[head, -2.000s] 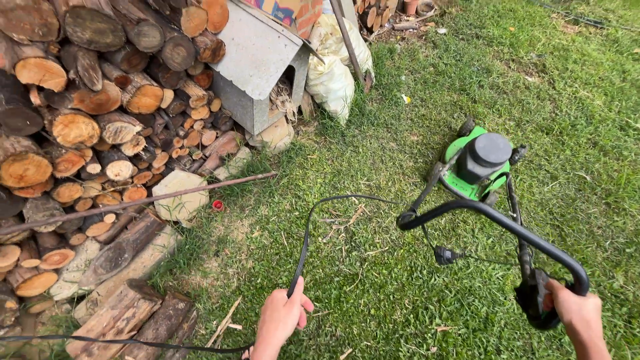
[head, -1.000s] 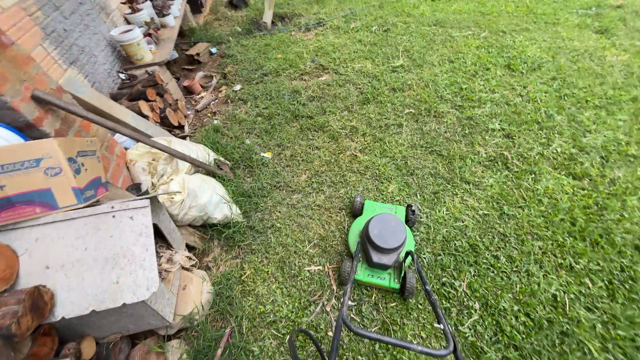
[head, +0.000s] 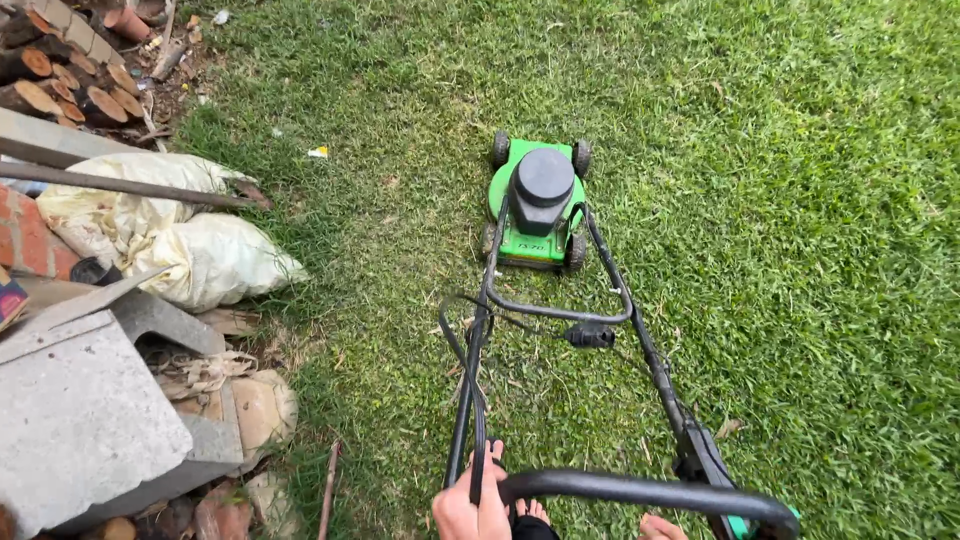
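A green electric lawn mower [head: 531, 241] with a dark grey motor cover stands on the grass, its black tubular handle [head: 637, 487] reaching back toward me. My left hand [head: 472, 504] is closed on a black power cord [head: 478, 427] at the left end of the handle's top bar. The cord loops forward beside the left tube, and a black plug connector [head: 589, 335] hangs below the crossbar. Only part of my right hand [head: 661, 527] shows at the bottom edge, below the top bar; whether it holds anything cannot be seen.
Pale filled sacks [head: 217, 259], a long wooden pole [head: 127, 184], a concrete slab [head: 82, 427] and stacked logs [head: 105, 106] line the left side. A thin stick [head: 328, 491] lies at lower left. My bare feet [head: 532, 511] are just behind the mower, between its handle tubes. Grass extends ahead and right.
The mower, angled to the right two seconds ago, now points straight ahead. My left hand, apart from the handle then, is now at its top bar with the cord. The view has swung considerably.
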